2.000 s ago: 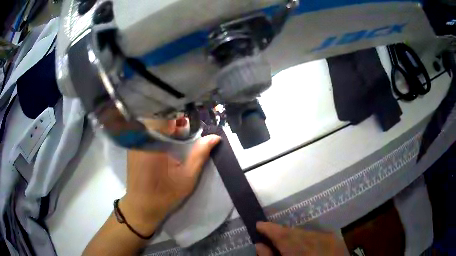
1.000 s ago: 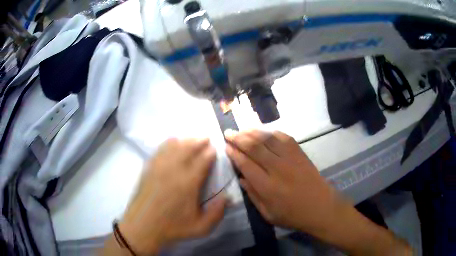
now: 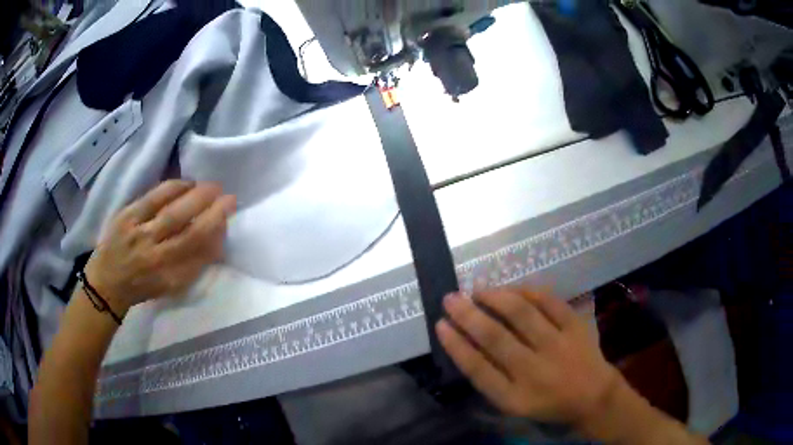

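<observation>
A light grey panel [image 3: 304, 191] with a rounded end lies flat left of the needle. A long dark binding strip [image 3: 413, 200] runs from under the presser foot [image 3: 387, 87] over the table's front edge. My left hand [image 3: 169, 239], slightly blurred, rests on the panel's left part with fingers bent; whether it grips the cloth cannot be told. My right hand [image 3: 522, 348] is at the strip's lower part by the table edge, thumb and fingers along its right side, holding it.
The machine head [image 3: 348, 30] stands at the top. Dark spare strips [image 3: 600, 78] and black scissors [image 3: 678, 78] lie right of the needle. Sewn panels [image 3: 130, 165] are heaped at left. Another dark strip [image 3: 739, 152] hangs at far right. A printed ruler [image 3: 348, 322] runs along the front edge.
My left hand has moved left, away from the needle. My right hand has moved down the strip to the table edge. The view has shifted, showing the panel's curved edge and less of the machine head.
</observation>
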